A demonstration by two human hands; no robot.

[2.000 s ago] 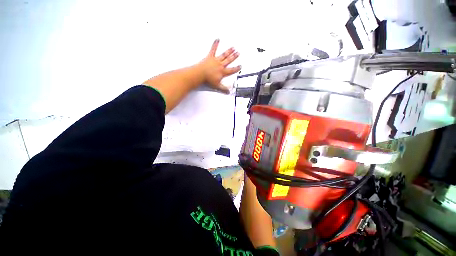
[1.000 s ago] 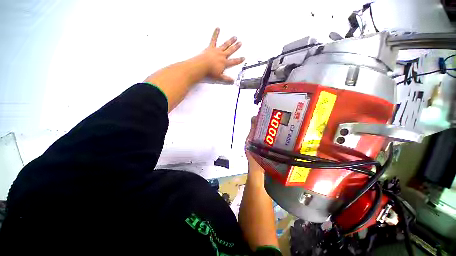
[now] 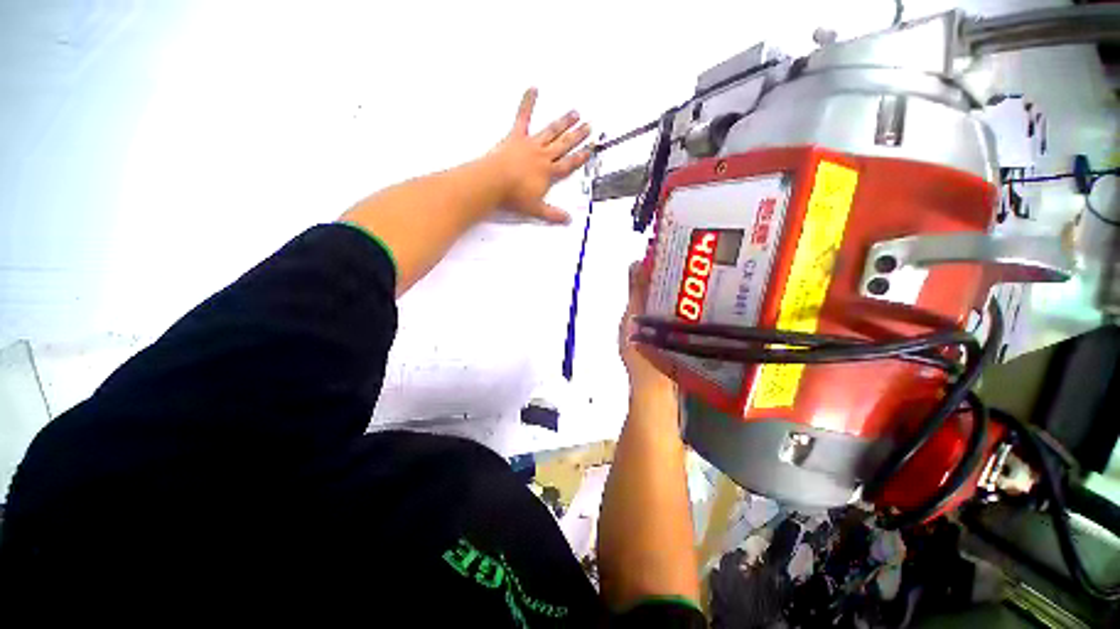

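Note:
The red and silver cutting machine (image 3: 847, 283) fills the right side, its display lit with red digits. My left hand (image 3: 537, 160) lies flat with fingers spread on the white marker paper (image 3: 246, 160), left of the knife and standard (image 3: 620, 183). My right hand (image 3: 639, 326) is mostly hidden behind the machine's left side; a little of it shows beside the body, and its grip on the handle is not visible. A narrow dark cut line (image 3: 577, 289) runs in the white sheet from near the standard toward me. The blade's cutting edge is too small to tell.
A small dark offcut (image 3: 539, 418) lies near the table's front edge. Fabric and paper scraps (image 3: 798, 571) cover the floor below. The black power cord (image 3: 798, 345) loops over the machine. Long metal bars (image 3: 1044, 27) project at upper right, with dark strips on the white surface below them.
The machine and my right hand have shifted right and up in the picture. More of the dark cut line and my right forearm shows. My left hand stays flat and spread.

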